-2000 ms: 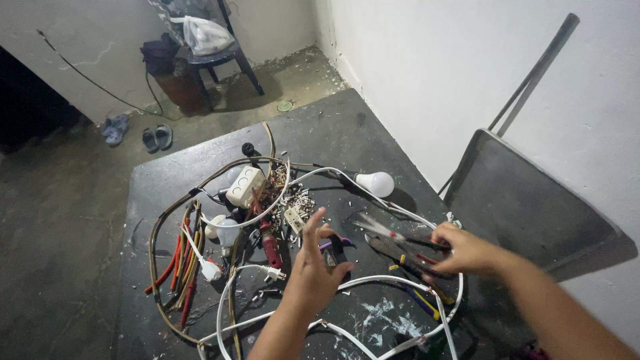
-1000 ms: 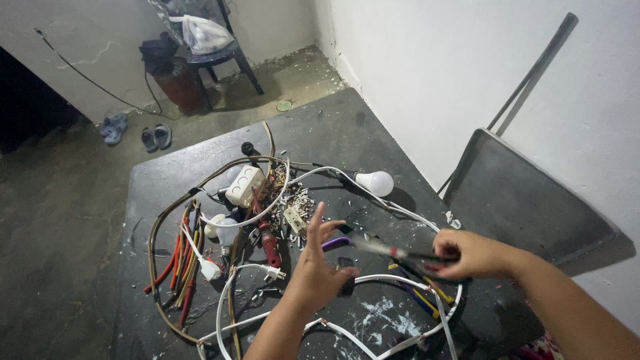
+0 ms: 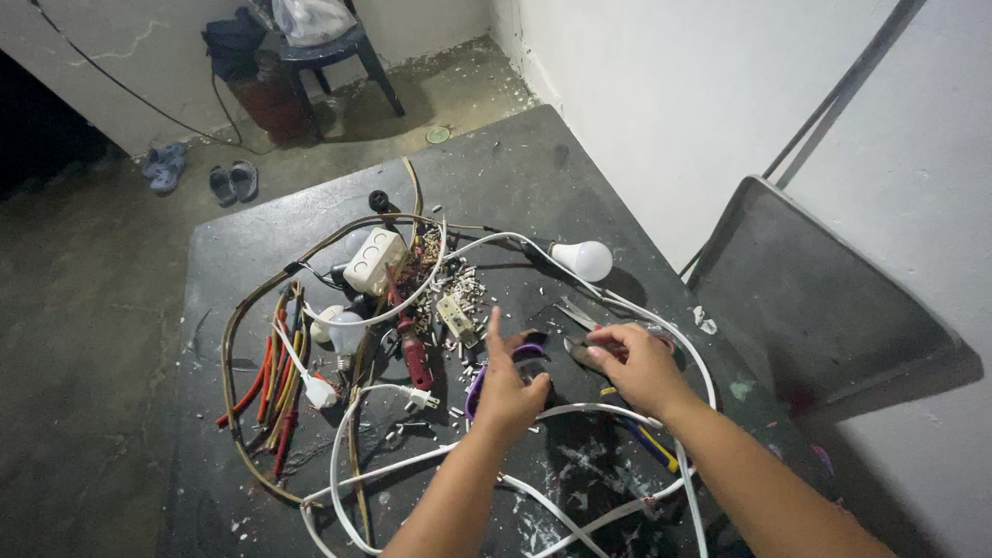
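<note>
My left hand (image 3: pixel 511 395) is around a dark, purple-edged object (image 3: pixel 530 363), its index finger raised; what the object is cannot be told. My right hand (image 3: pixel 639 368) is lowered with its fingertips at the dark jaws of a metal hand tool (image 3: pixel 580 355). Scissors (image 3: pixel 577 314) lie just beyond those fingers, their handles partly hidden. A tool with blue and yellow handles (image 3: pixel 651 446) lies below the right hand. White cable (image 3: pixel 701 364) loops around both hands. A white plug (image 3: pixel 421 398) and a red-handled screwdriver (image 3: pixel 416 360) lie left of my left hand.
On the dark table (image 3: pixel 542 147) are an LED bulb (image 3: pixel 585 260), a white outlet box (image 3: pixel 375 260), a beige terminal piece (image 3: pixel 456 319), several small scraps, a clear bulb (image 3: pixel 346 333) and colored wires (image 3: pixel 271 387). A grey board (image 3: pixel 814 302) leans on the wall at right.
One second ago my right hand held a blurred long tool reaching toward my left hand; now that hand is lower and its fingertips are at the dark jaws. My left hand stays nearly in place.
</note>
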